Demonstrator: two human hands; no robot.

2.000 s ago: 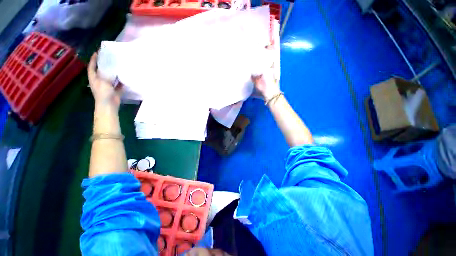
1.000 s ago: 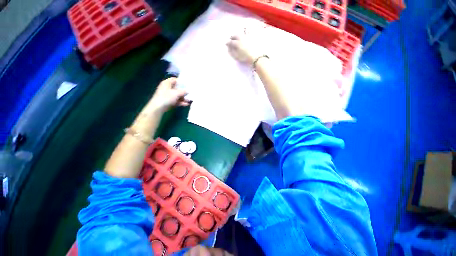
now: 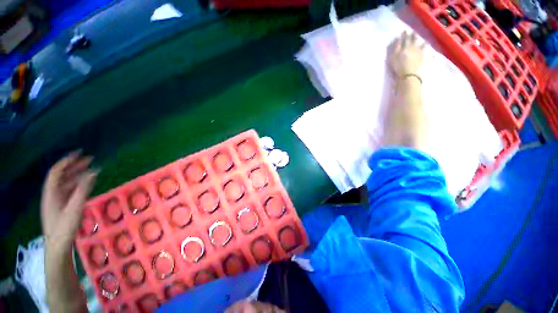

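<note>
My right hand lies on large white interleaf sheets at the right, fingers slightly apart. My left hand is at the far left, above the left end of the red parts tray, fingers apart and slightly blurred; I see nothing in it. The tray's square pockets hold thin rings; a few rings look bright white or silvery, the others dark. The blue smock hides the tray's near edge. A stack of white adhesive sheets lies partly beside the interleaf sheets.
White discs lie at the tray's right corner. Red stacked trays with dark rings stand at the upper right. Messy white backing sheets are at the lower left. The green belt runs behind; blue floor is at the right.
The view has turned left, bringing the whole width of the ring tray into view. My left hand has moved from the white sheets to the tray's left end. My right hand stays on the sheets.
</note>
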